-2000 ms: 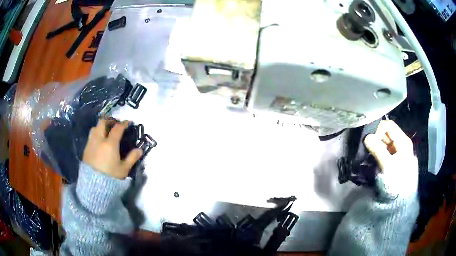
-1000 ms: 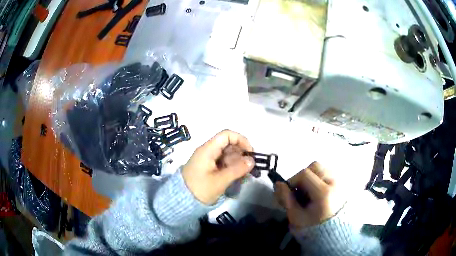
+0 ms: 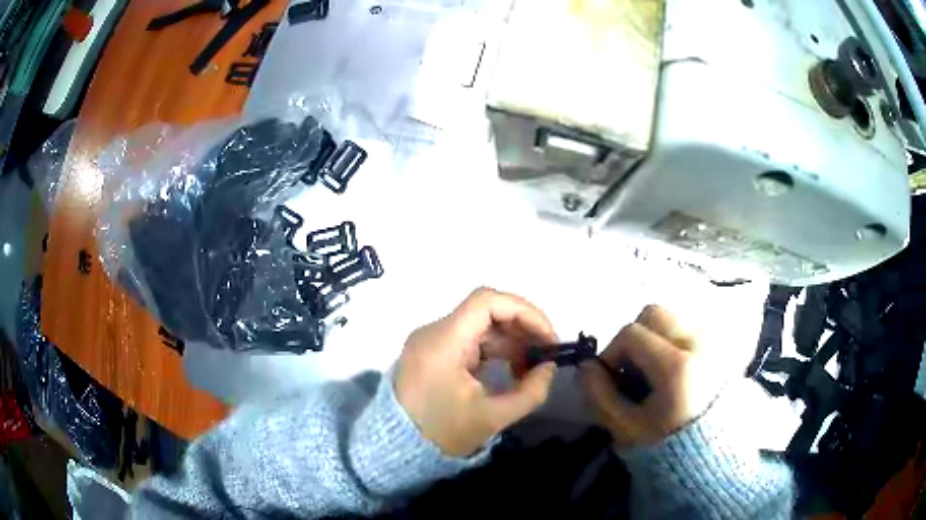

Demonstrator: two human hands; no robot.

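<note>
My left hand [image 3: 472, 371] pinches a small black tri-glide slide [image 3: 565, 352] between thumb and fingers over the bright machine bed. My right hand [image 3: 645, 381] is closed on a short black webbing strap [image 3: 624, 382], mostly hidden in the fingers; its end is at the slide. Whether the strap passes through the slot is too small to tell. Several loose slides [image 3: 345, 266] lie at the mouth of a clear plastic bag [image 3: 218, 239] holding more black slides, left of my hands.
The sewing machine head [image 3: 711, 132] stands at the upper right. A black strap heap [image 3: 812, 355] lies at the far right. Dark strips [image 3: 228, 36] lie on the orange wooden table [image 3: 122, 335] at the upper left. Dark, unclear items are below my hands.
My hands have come together from the slide pile and strap heap, with a slide in the left and a strap in the right. Since one second ago, slide and strap are closer together.
</note>
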